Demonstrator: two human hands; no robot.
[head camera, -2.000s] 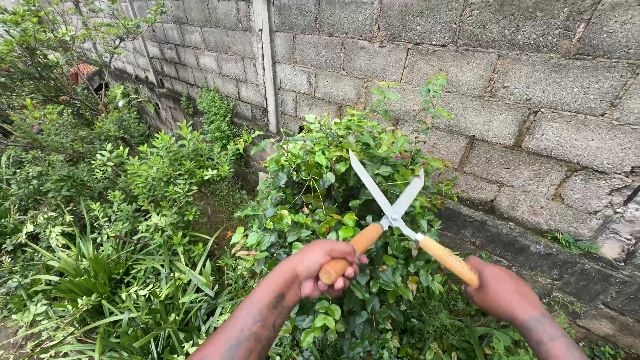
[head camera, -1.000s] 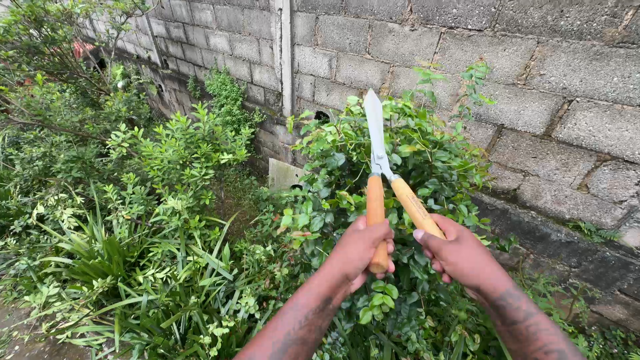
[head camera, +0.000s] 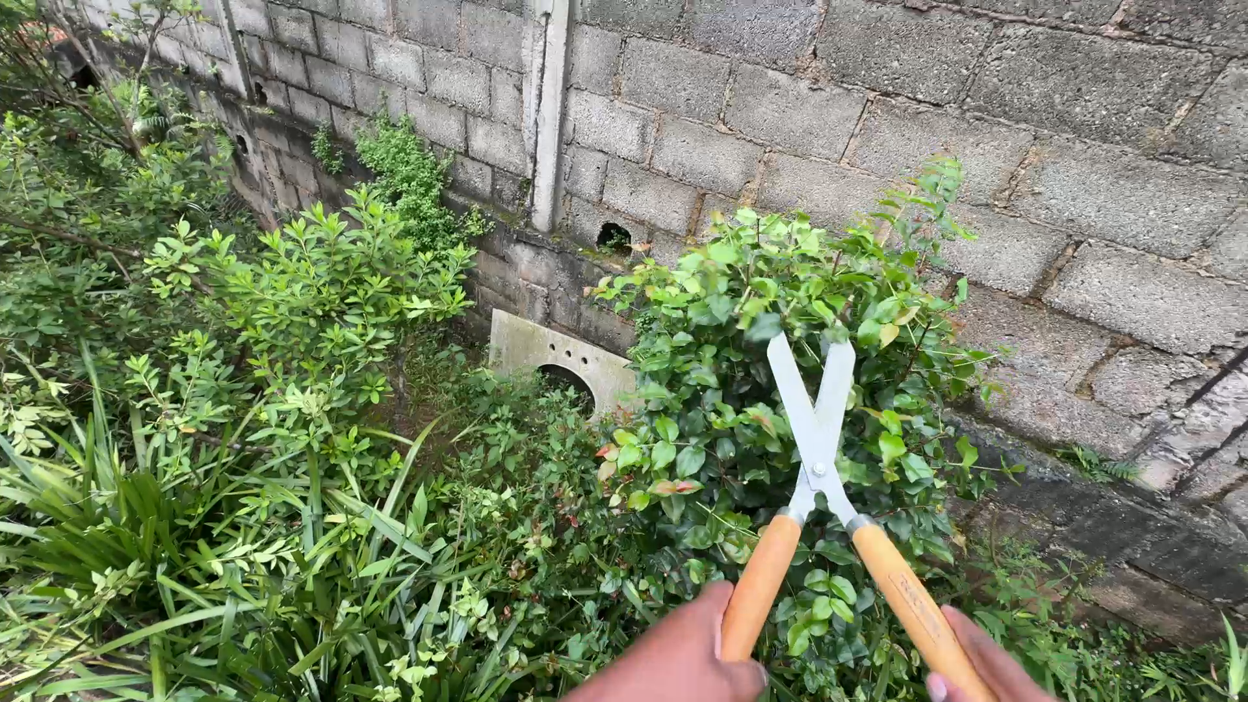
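Note:
A pair of hedge shears (head camera: 819, 468) with steel blades and wooden handles points up and away from me, its blades parted in a narrow V. My left hand (head camera: 697, 648) is closed around the left handle, near the bottom edge. The right handle is in my right hand (head camera: 985, 663), which is partly cut off by the frame. Both blade tips are at the upper leaves of a leafy green shrub (head camera: 702, 429), over its middle. Whether a stem lies between the blades I cannot tell.
Behind the shrub runs a concrete block wall (head camera: 790, 117) with a concrete post (head camera: 551, 117) and a small hole. A pale slab (head camera: 609, 375) with a round opening leans low by the wall. Another bush (head camera: 322, 292) and strap-leaved plants (head camera: 97, 526) grow at the left.
The shears were wide apart two seconds ago, nearly closed one second ago, and are now parted in a V. My hands have moved lower in the view.

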